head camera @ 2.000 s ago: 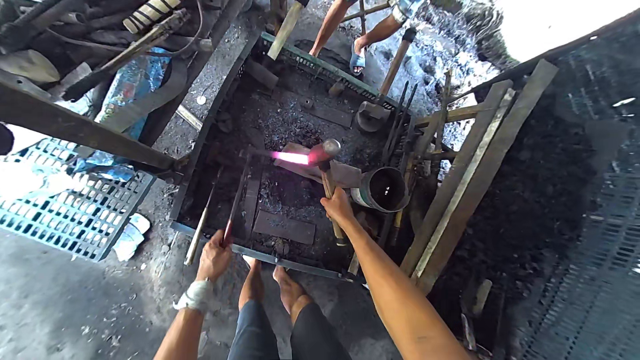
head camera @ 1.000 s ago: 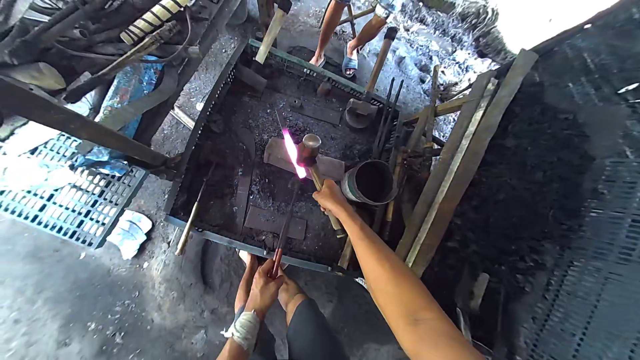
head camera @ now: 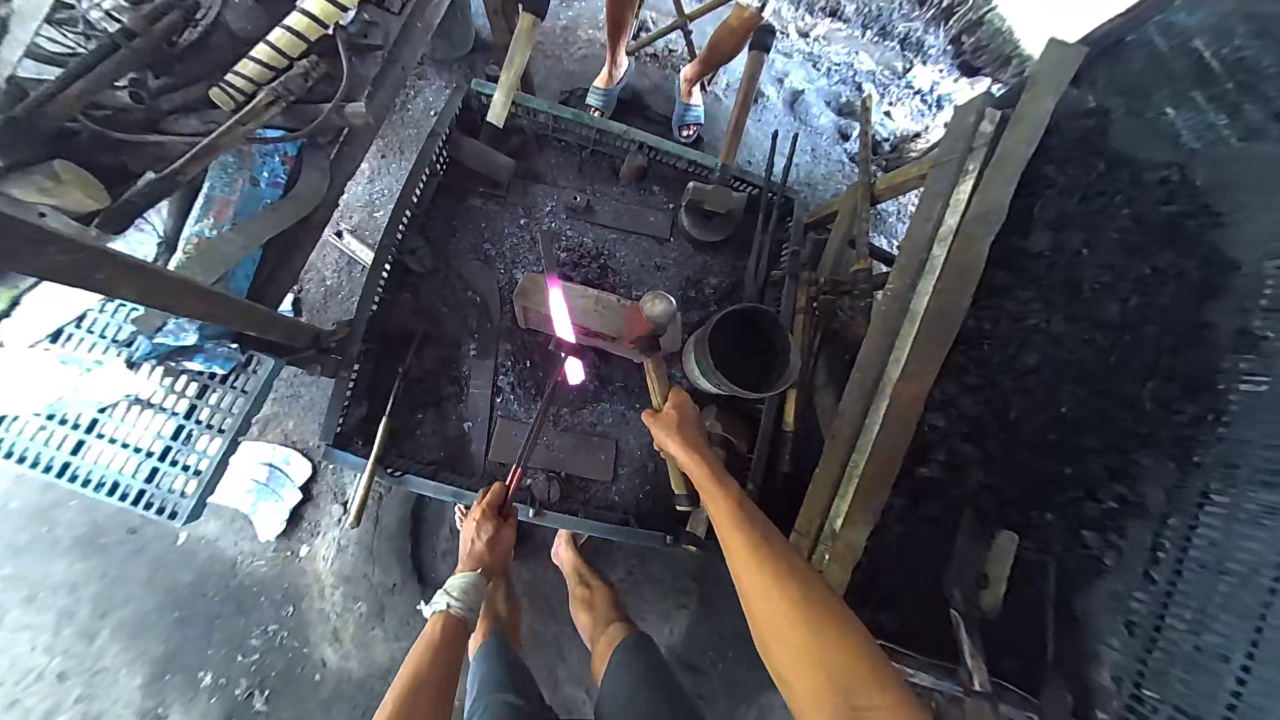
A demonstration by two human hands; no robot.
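My left hand is closed around the red handles of long metal tongs, whose jaws hold a glowing hot metal piece. The glowing piece lies across the left part of a steel anvil block. My right hand grips the wooden handle of a hammer, its head over the right end of the block. A cloth wrap is around my left wrist. Just right of the hammer stands a round bucket with a dark inside.
Sledgehammers rest at the far side of the shallow crate. A thin rod with a pale handle leans on its left rim. Wooden planks and dark charcoal lie right. Another person's feet in sandals are beyond the crate.
Two seconds ago the glowing piece pointed sideways; it now lies lengthwise across the block. My left hand moved right, then slightly back left. My right hand keeps hold of the hammer.
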